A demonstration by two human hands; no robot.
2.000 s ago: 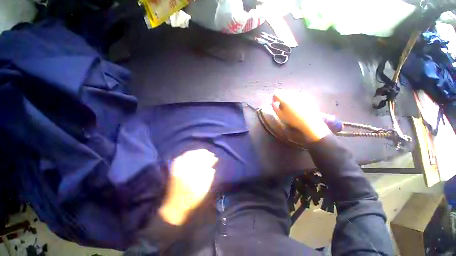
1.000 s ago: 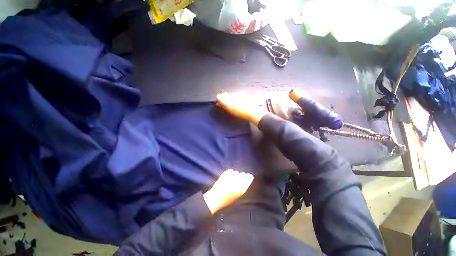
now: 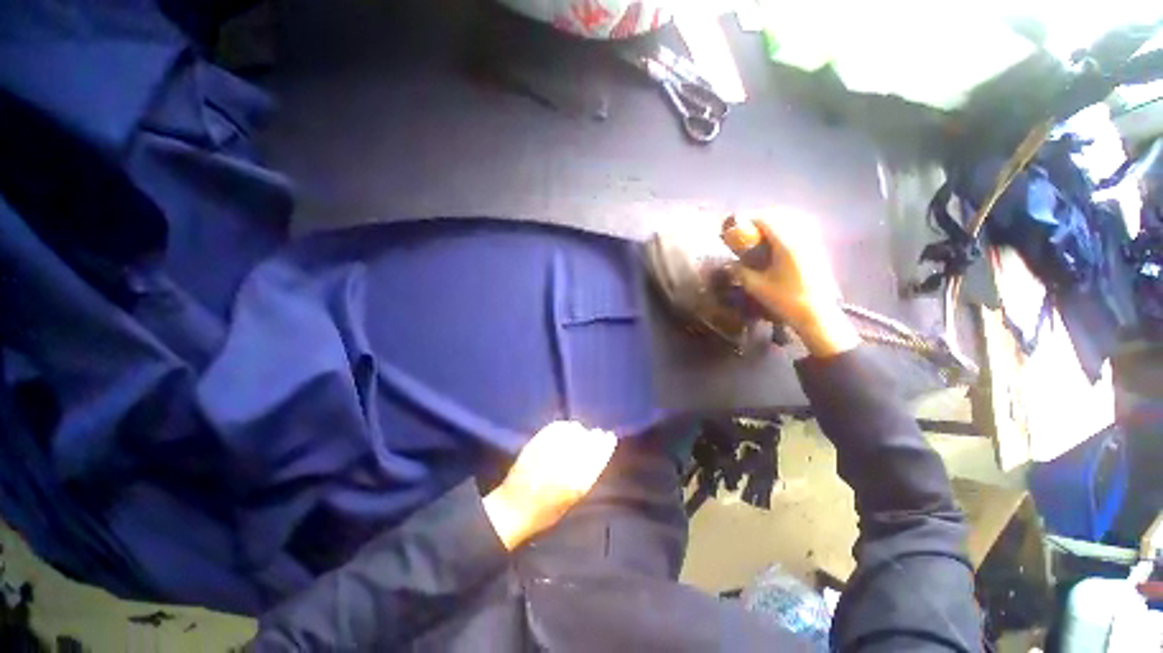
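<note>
A navy garment panel (image 3: 459, 306) lies on the dark pressing table, with a vertical fold or seam and a short line near its right end. My left hand (image 3: 556, 475) rests on the panel's near edge, fingers together; whether it pinches cloth cannot be told. My right hand (image 3: 793, 291) is closed around the handle of the steam iron (image 3: 695, 287), just right of the panel's right edge. The iron's orange-tan handle end shows above my fingers. The pile of navy panels (image 3: 115, 281) lies at the left, joined visually to the panel.
Fabric scissors (image 3: 693, 97) lie on the far side of the table (image 3: 421, 140). A white bag with red print (image 3: 593, 15) and a green-and-white bag (image 3: 906, 45) are at the far edge. The ribbed iron hose (image 3: 899, 337) runs right. A cardboard box (image 3: 995, 523) stands lower right.
My right hand has moved from the panel's far right corner to the iron's handle. The panel lies flatter at its right end. My left hand has shifted slightly left. The view has shifted.
</note>
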